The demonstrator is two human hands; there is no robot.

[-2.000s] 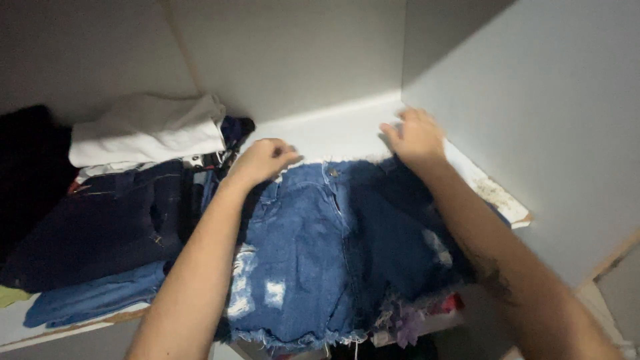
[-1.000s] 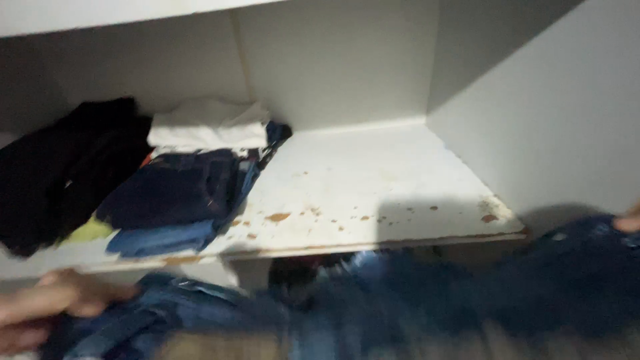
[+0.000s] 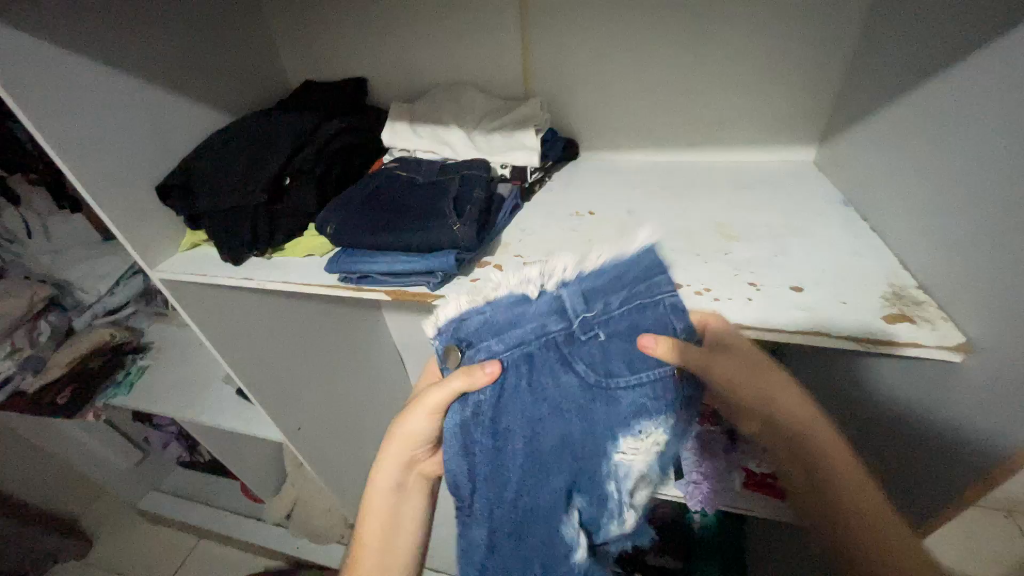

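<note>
Blue denim shorts [image 3: 544, 416] with a frayed white waist edge, a metal button and ripped patches hang upright before the shelf, folded in half. My left hand [image 3: 432, 416] grips their left edge by the button, thumb on the front. At the right edge, my right hand [image 3: 712, 360] holds them beside the pocket, its thumb over the pocket; its other fingers are hidden behind the cloth. Beyond them, folded dark blue jeans [image 3: 412, 204] lie on lighter blue denim [image 3: 392, 264], with a folded white garment [image 3: 468, 124] behind.
A scuffed white shelf [image 3: 768, 240] spans the closet between a back panel and a right side wall. Black clothing [image 3: 280, 160] is heaped at its left, over a yellow-green cloth [image 3: 304, 242]. Lower shelves at left hold piled clothes [image 3: 72, 344]. A purple garment [image 3: 704, 464] lies below the shelf.
Two seconds ago the shorts lay spread at the shelf, my hands at their waist. They were then low in view, hands far apart. Now they are folded in half and held up, my hands closer together.
</note>
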